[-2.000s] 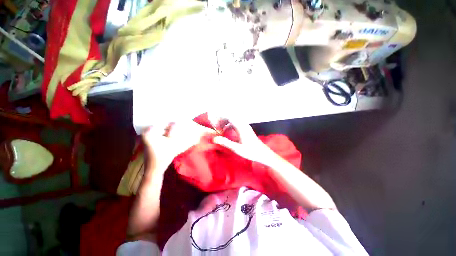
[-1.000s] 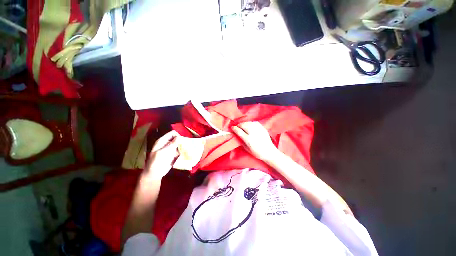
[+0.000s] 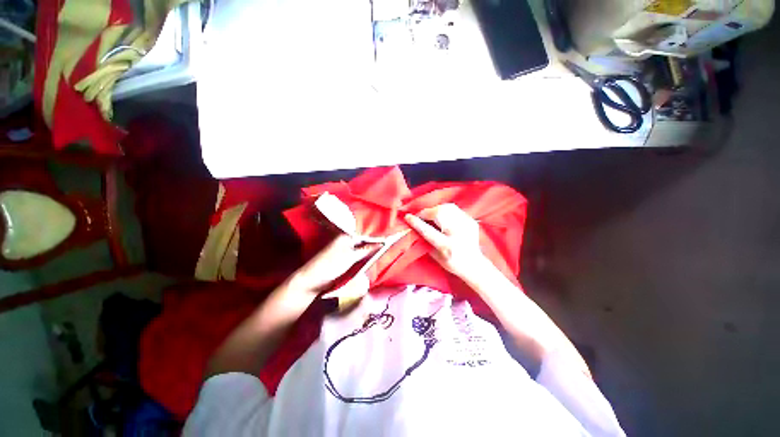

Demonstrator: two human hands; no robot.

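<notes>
The red garment piece (image 3: 496, 213) lies bunched over my lap in front of the table edge. A narrow pale strip (image 3: 336, 213) runs along its edge, with one end standing up and a tan part hanging below my left hand. My left hand (image 3: 335, 260) is at the left of the cloth, holding the pale-edged part; its fingertips are partly hidden and blurred. My right hand (image 3: 452, 237) pinches the red cloth and strip between thumb and fingers at the middle.
The white table (image 3: 282, 111) is ahead, with a black phone (image 3: 511, 38), black-handled scissors (image 3: 623, 104) and part of the sewing machine (image 3: 693, 26) at right. Red-and-tan panels (image 3: 73, 77) hang at left. A red-brown chair (image 3: 90, 230) and a red pile (image 3: 184, 341) are at left.
From the first frame, the view has tilted down and the hands have come back from the table edge. Since the second, my left hand has moved right, closer to my right hand.
</notes>
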